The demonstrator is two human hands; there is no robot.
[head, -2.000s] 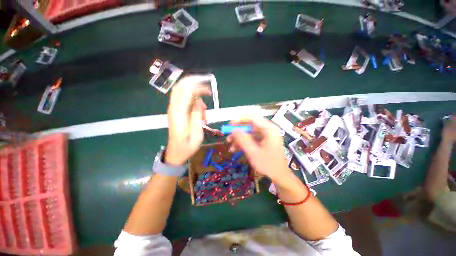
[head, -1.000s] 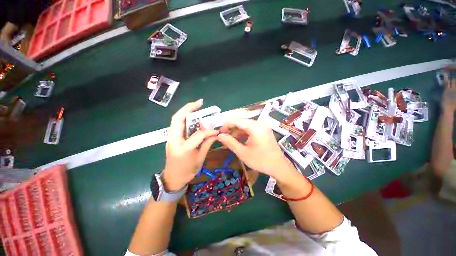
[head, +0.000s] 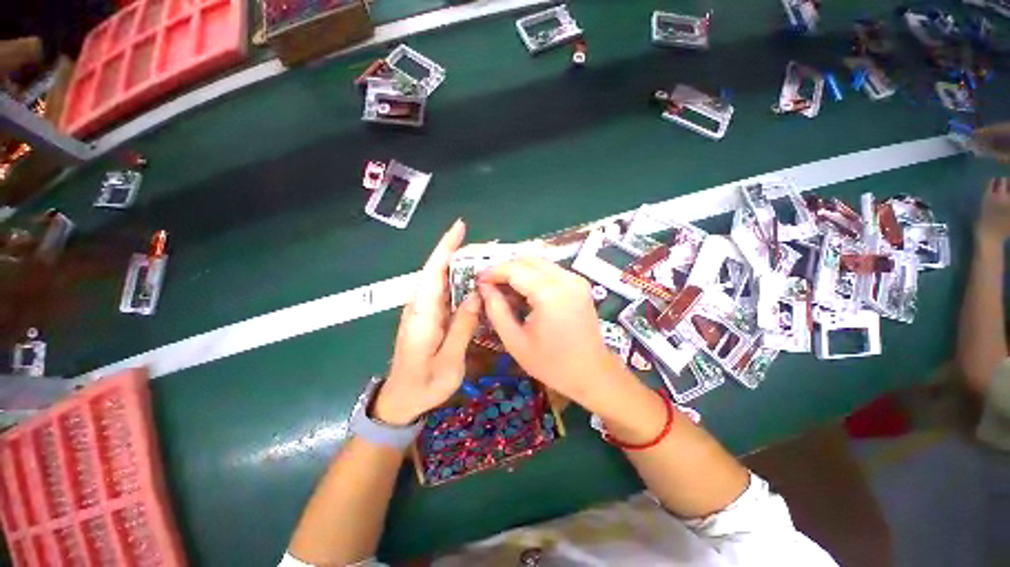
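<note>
My left hand (head: pixel 430 332) holds a white device housing (head: pixel 460 266) upright above the parts box, with a small green patch showing inside it. My right hand (head: pixel 543 327) has its fingertips pinched together at the housing's inner side, touching the left fingertips. What the right fingers pinch is hidden. The cardboard parts box (head: pixel 449 476) sits just below my hands, filled with blue-grey round ends and red bits. A few bright blue cylinders (head: pixel 487 385) lie at its back edge, partly covered by my hands.
A heap of white housings (head: pixel 725 288) with brown pieces lies to the right. More housings (head: pixel 399 195) are spread on the green belt (head: pixel 532 144) beyond the white rail (head: pixel 255 327). A pink-red tray (head: pixel 89 476) is at the left edge. Another person's arm (head: pixel 983 299) is at the far right.
The blue cylinder seen earlier in my right fingers no longer shows. My hands have come together at the housing. The belt's housings have shifted slightly right since the last frame.
</note>
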